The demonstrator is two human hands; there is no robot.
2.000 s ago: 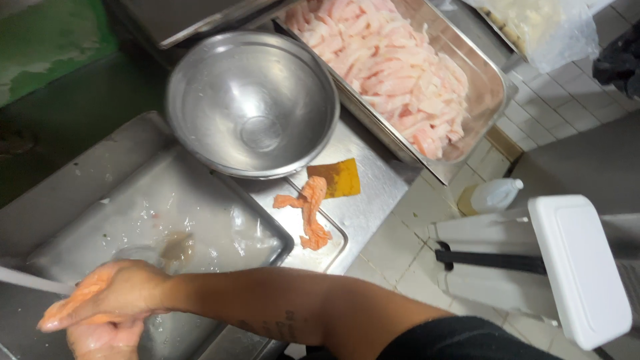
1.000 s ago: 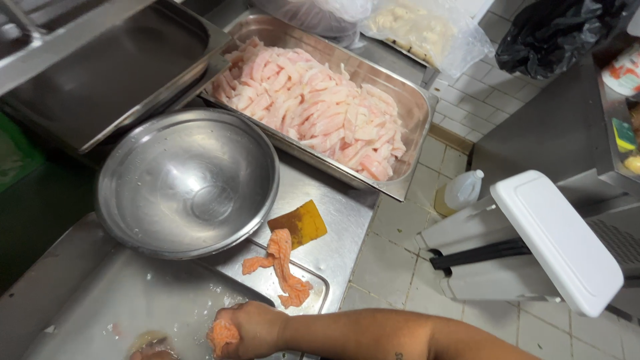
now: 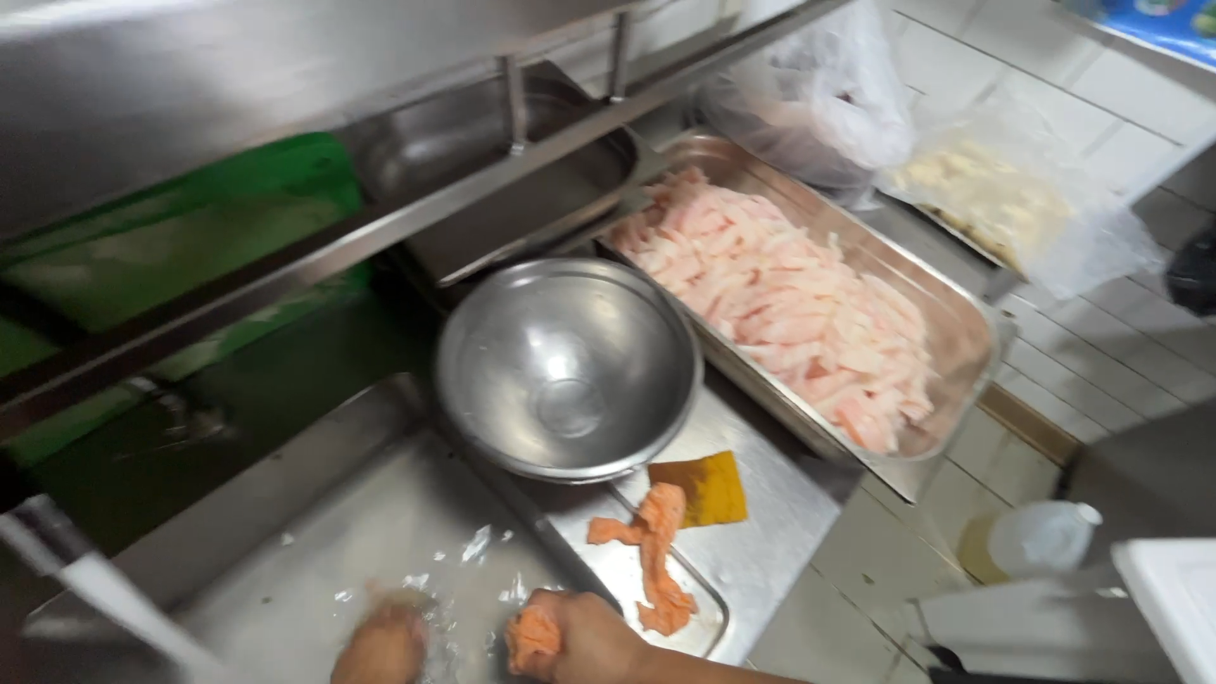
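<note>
My right hand (image 3: 579,632) is closed around a crumpled orange cloth (image 3: 534,642) over the right side of a wet metal tray (image 3: 351,532). To its left, my left hand (image 3: 382,641) is blurred in the shallow water of the tray; whether it holds anything does not show. A strip of orange cloth (image 3: 657,560) lies just right of the tray, beside a yellow-brown scouring pad (image 3: 705,486). Above these stands a steel mixing bowl (image 3: 570,370) with nothing in it.
A deep steel pan (image 3: 959,332) with pale pink meat strips (image 3: 788,304) stands right of the bowl. Behind it are plastic bags (image 3: 997,195). A metal rail (image 3: 380,223) crosses the upper left, before a green container (image 3: 285,190). A jug (image 3: 1035,537) stands on the tiled floor.
Two seconds ago my hands were together at the tray's left; now they are apart, with the right one farther right around the orange cloth. The view has shifted noticeably.
</note>
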